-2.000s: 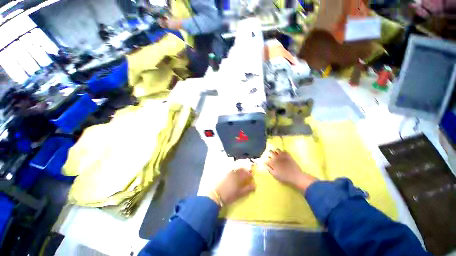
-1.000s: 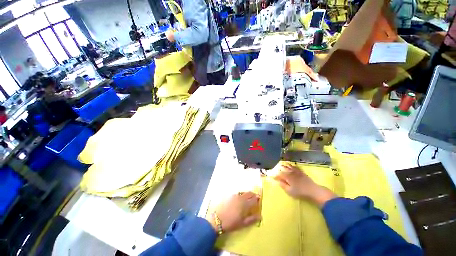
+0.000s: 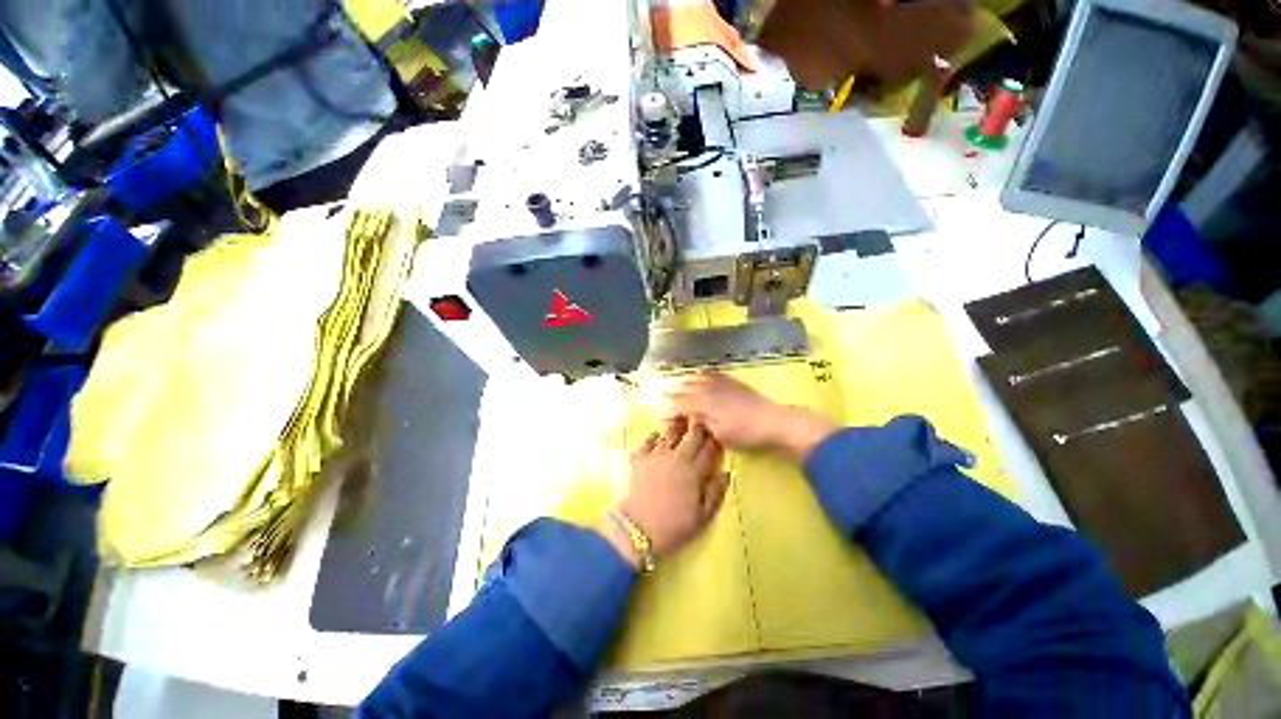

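Note:
A bright yellow panel lies flat under and in front of the white sewing head, whose dark grey front cover bears a red logo. My left hand lies on the panel just below the head, fingers loosely spread. My right hand lies flat beside it, its fingertips close to my left fingers. Both hands press on the panel; neither visibly grasps it. The needle area is hidden by glare and the head. A metal clamp carriage rests at the panel's back edge.
A thick stack of yellow panels lies left, beside a dark grey plate. Brown patches with pale slot lines lie right, below a grey-framed screen. A red thread cone stands behind. A person in grey is back left.
The view has shifted, so the machine appears further left and higher. My left hand has moved up and in beside my right hand. The panel lies further back from its near edge.

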